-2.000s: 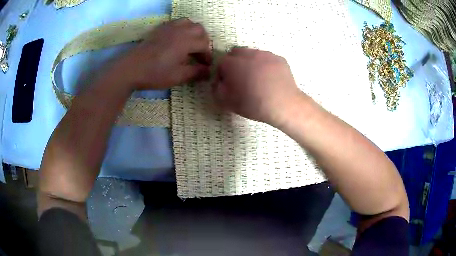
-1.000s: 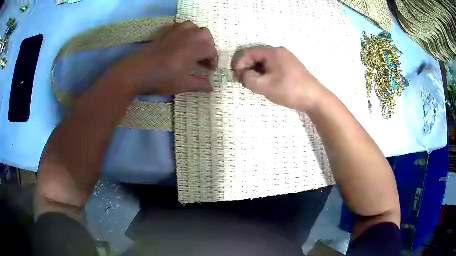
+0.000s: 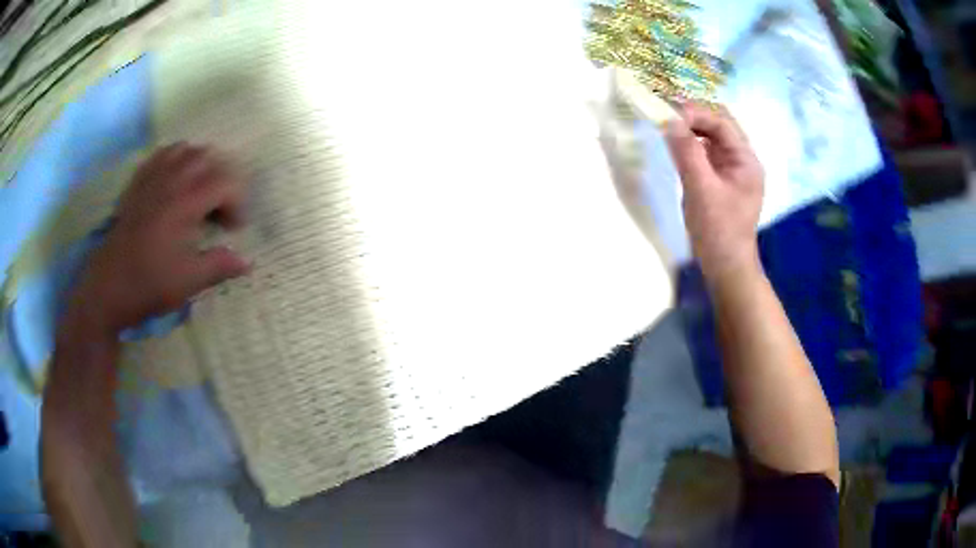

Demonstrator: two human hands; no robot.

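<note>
A cream woven tote bag body point(image 3: 310, 289) lies tilted in front of me, its right part washed out by glare. My left hand point(image 3: 177, 241) is blurred over the bag's left side, with thumb and fingertips apart; whether it holds something small cannot be told. My right hand point(image 3: 722, 177) is beyond the bag's right edge, fingers pinching a pale strap point(image 3: 645, 99) that loops beside that edge. Part of another strap point(image 3: 166, 359) shows below my left hand.
A heap of gold hardware with blue bits point(image 3: 658, 43) lies just above my right hand. Crinkled clear plastic point(image 3: 797, 75) is to its right. A deep blue sack or crate point(image 3: 824, 300) is below the table at right. Wavy layered material point(image 3: 54, 54) is at upper left.
The view has swung right and the bag appears turned. My hands have moved far apart. My right hand has left the bag's middle and taken hold of a strap at the right edge.
</note>
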